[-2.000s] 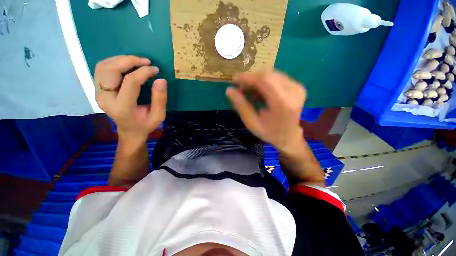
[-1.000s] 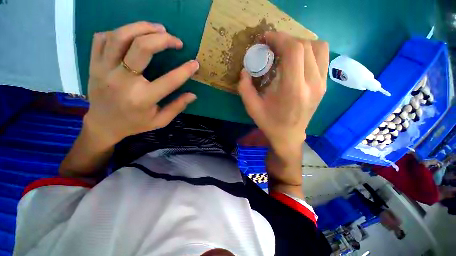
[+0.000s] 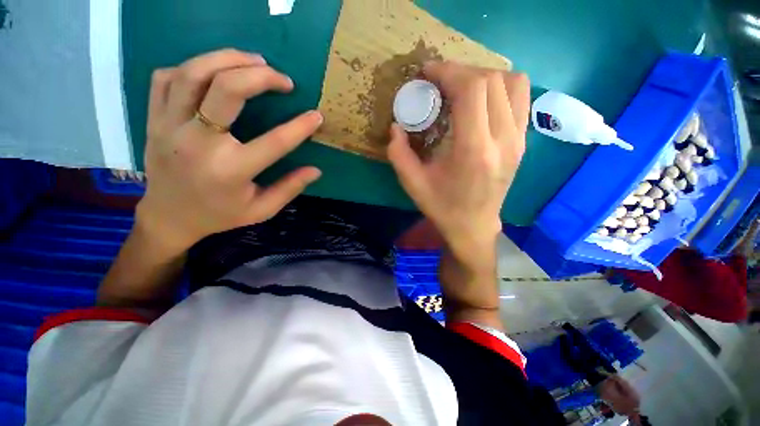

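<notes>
A small round white dish or cap is over the brown wet-looking stain on the cardboard pad. My right hand grips the disc between thumb and fingers, at its lower left and upper right edges. My left hand, with a ring on one finger, holds nothing; its fingers are apart and a fingertip is at the pad's left edge. The white squeeze bottle lies on its side to the right of my right hand, nozzle pointing right.
The blue crate at right holds rows of black-and-cream workpieces on a whitish liner. A white sheet with a white edging strip lies left. A person's red sleeve shows beyond the crate.
My right hand has moved from beside the pad's lower edge to the white disc and taken hold of it. My left hand has moved right to the pad's edge. The view has turned.
</notes>
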